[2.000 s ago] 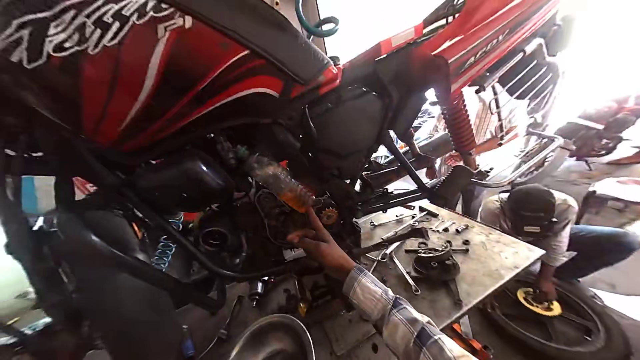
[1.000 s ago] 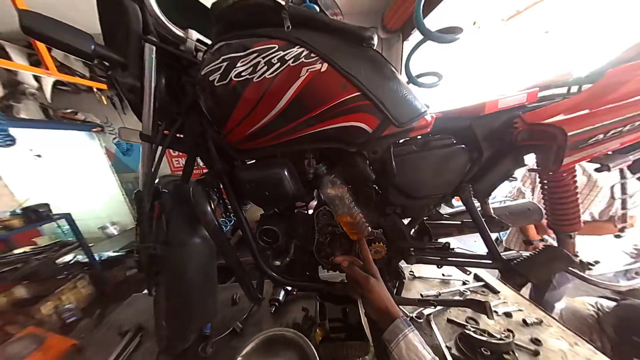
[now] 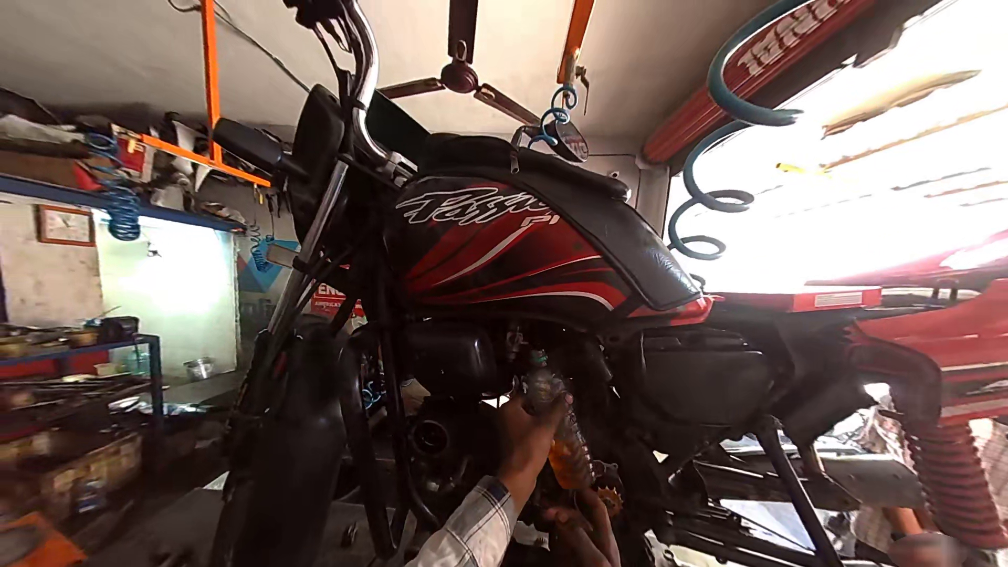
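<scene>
A clear plastic bottle [image 3: 572, 463] with orange liquid in its lower part stands tilted beside the motorcycle engine, its neck up under the red and black fuel tank [image 3: 504, 260]. My left hand [image 3: 529, 433] is wrapped around the upper part of the bottle, with a checked sleeve behind it. Lower down, my right hand [image 3: 583, 528] has its fingers against the bottle's base; part of it is in shadow. A small orange-brown sprocket [image 3: 609, 499] shows right of the base. What the bottle's mouth meets is hard to make out.
The front wheel [image 3: 287, 457] and black crash guard [image 3: 366, 457] stand left of my hands. The black side cover [image 3: 697, 378] and a red shock-absorber boot [image 3: 957, 480] are to the right. Coiled blue air hoses [image 3: 697, 189] hang above. A cluttered blue-framed rack [image 3: 153, 370] stands far left.
My left hand has come into view and taken hold of the bottle's upper part. My right hand stays at its base. The view has swung up and left; the tool-covered table has left it.
</scene>
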